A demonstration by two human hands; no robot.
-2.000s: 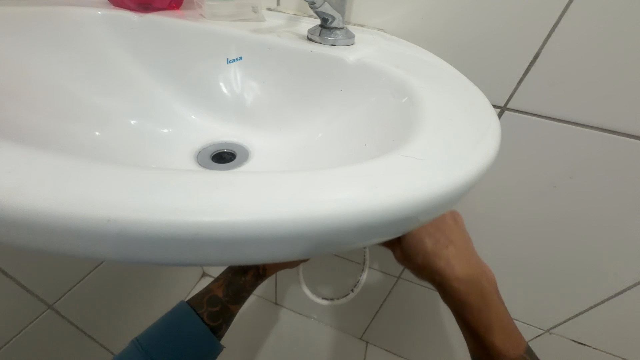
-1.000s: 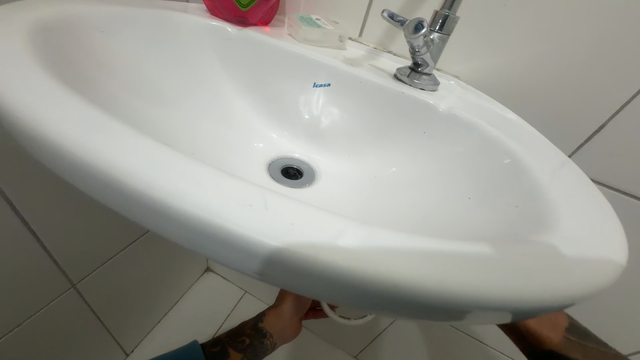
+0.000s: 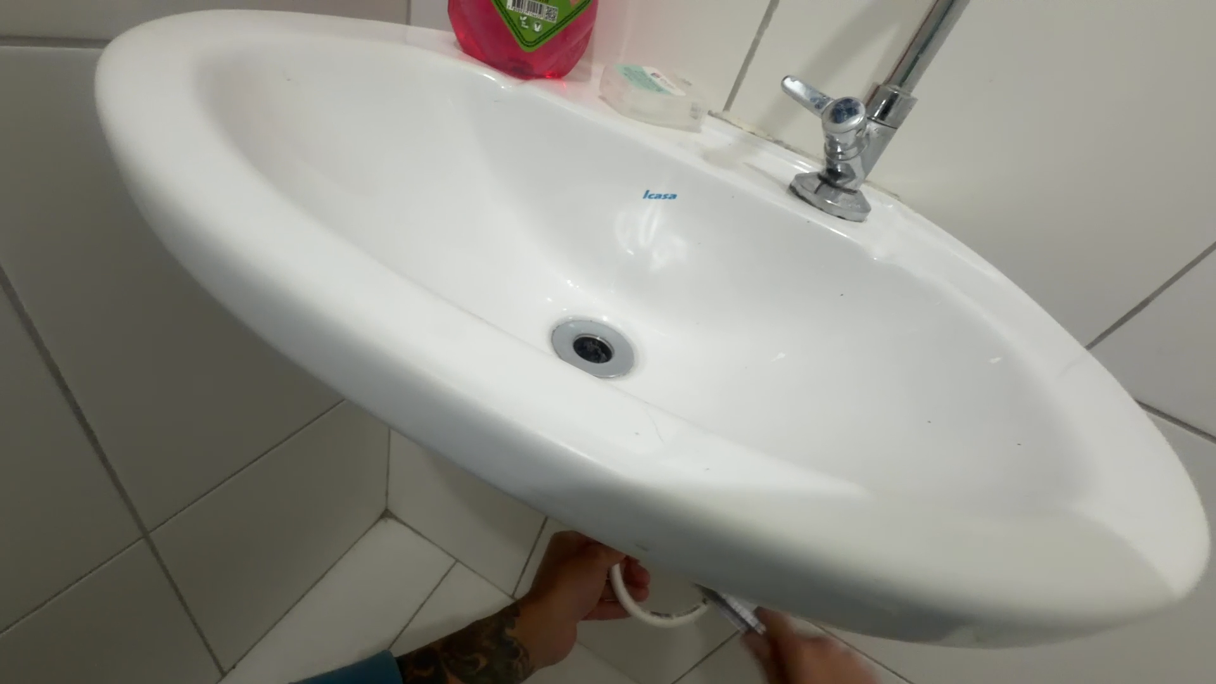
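Observation:
Under the front rim of a white ceramic washbasin (image 3: 456, 427), my left hand (image 3: 579, 579) reaches up beside a looped white hose (image 3: 655, 616). Its fingers are partly hidden by the basin, and they touch or lie right behind the hose. My right hand (image 3: 807, 655), blurred at the bottom edge, has its fingers on a thin flat light-coloured object (image 3: 736, 610) that slants up under the rim near the hose's right end; what it is cannot be told. The basin's drain (image 3: 593, 348) has a grey ring around a dark hole.
A chrome tap (image 3: 841, 157) rises from the basin's back right. On the back ledge are a bottle of pink-red liquid (image 3: 532, 43) and a clear plastic container (image 3: 654, 97). White tiled walls (image 3: 142, 380) surround the basin, with floor tiles (image 3: 332, 598) below.
The view has shifted and tilted. My right hand, empty-looking at the basin's underside two seconds ago, now shows with a thin flat object. My left hand stays beneath the basin near the hose.

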